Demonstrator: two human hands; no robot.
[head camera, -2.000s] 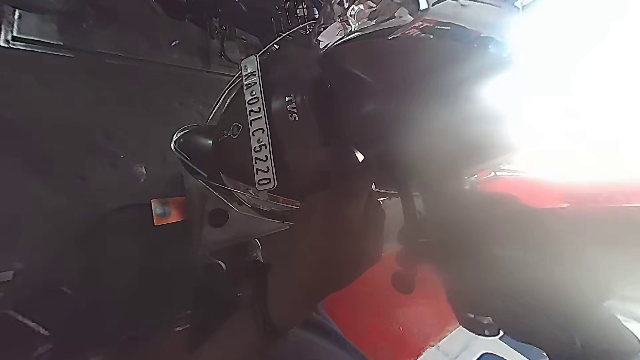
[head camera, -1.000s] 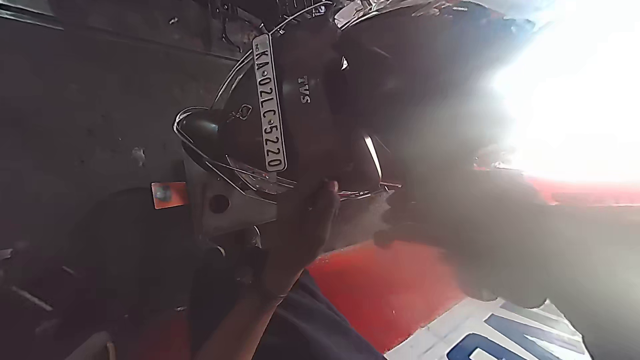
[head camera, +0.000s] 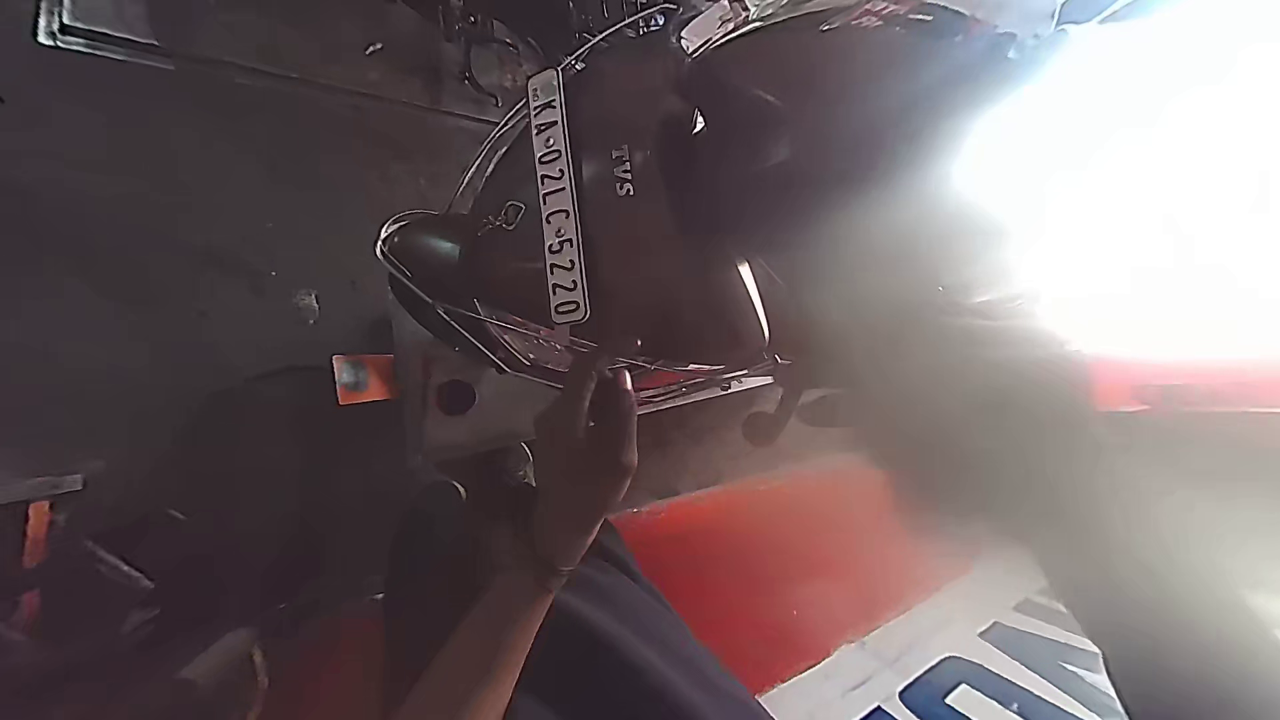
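Note:
A dark TVS scooter's front panel (head camera: 640, 250) fills the upper middle, lying sideways in the view, with a white number plate (head camera: 560, 195) and thin metal guard rods (head camera: 465, 330) around its edge. At the panel's lower edge, my left hand (head camera: 590, 430) has its fingers bent beside the rods; whether they grip anything is unclear. My right hand (head camera: 900, 360) is a dark, hazy shape right of the panel, washed out by glare, its fingers and any held thing hidden. A dark lever with a rounded end (head camera: 770, 420) shows between the hands.
An orange card-like piece (head camera: 363, 379) lies beside a grey plate with a round hole (head camera: 490, 405). Below are a red surface (head camera: 790, 570) and a white panel with blue lettering (head camera: 960, 670). Dark trousers (head camera: 620, 640) show at the bottom. Strong glare covers the upper right.
My left hand, earlier a dark shape farther in under the panel's lower edge, has drawn back to the guard rods. The right arm has shifted, its exact motion lost in the glare.

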